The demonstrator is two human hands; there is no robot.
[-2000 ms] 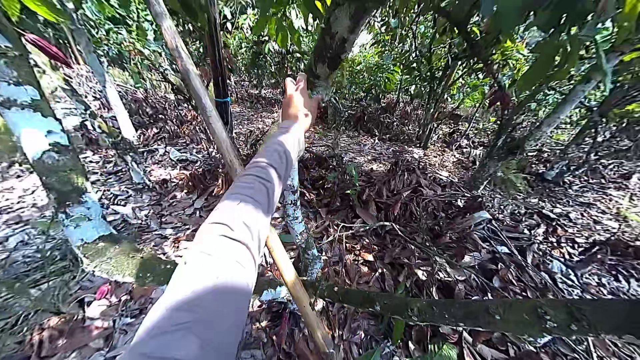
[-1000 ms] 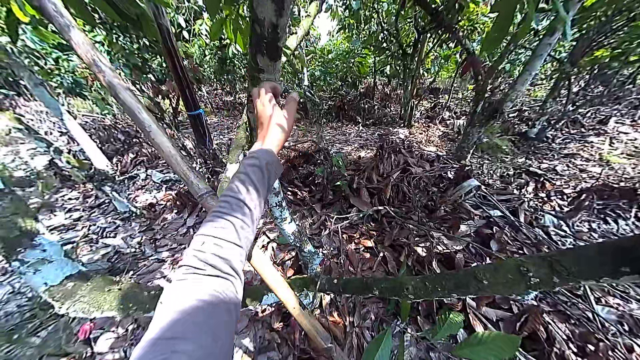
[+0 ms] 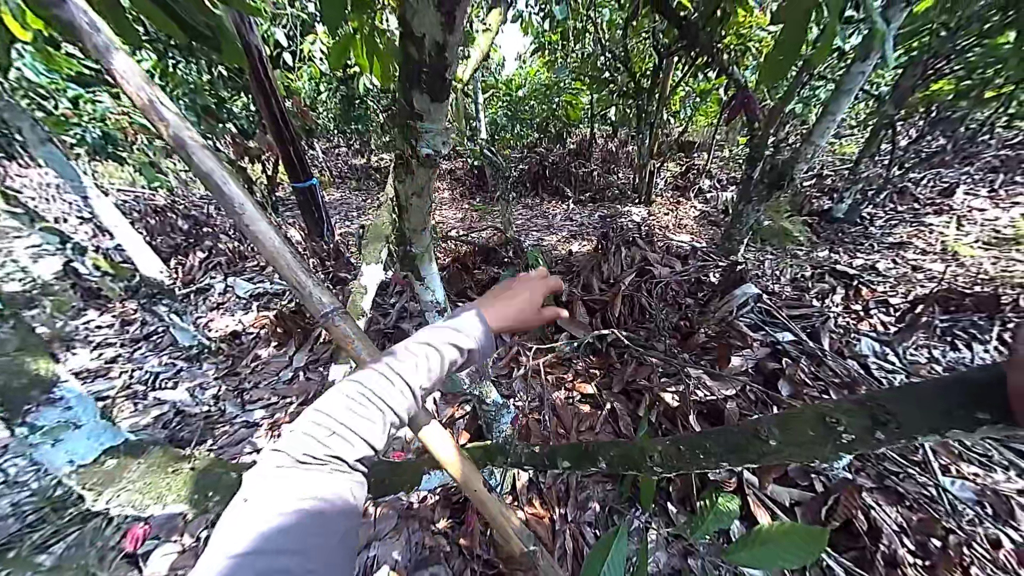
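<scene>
My left hand (image 3: 524, 302), in a long light sleeve, reaches over the leaf litter in the middle of the view. Its fingers are slightly bent and apart, with nothing seen between them. Behind the forearm, a long wooden pole (image 3: 264, 240) slants from upper left to bottom centre. Just left of the hand rises a patchy tree trunk (image 3: 416, 192). Below it, a mossy, low, nearly level branch (image 3: 720, 448) crosses the view. At the right edge, a sliver of my right hand (image 3: 1016, 376) shows at this branch; its fingers are out of view.
Dry brown leaves (image 3: 624, 280) and thin twigs cover the ground. A dark post (image 3: 284, 136) with a blue tie (image 3: 305, 183) stands at upper left. Slanting trunks (image 3: 832, 112) rise at right. Green leaves (image 3: 778, 546) grow low in front.
My left hand has come down from beside the upright trunk to a lower place right of it. The view has shifted. A bit of my right hand now shows at the right edge.
</scene>
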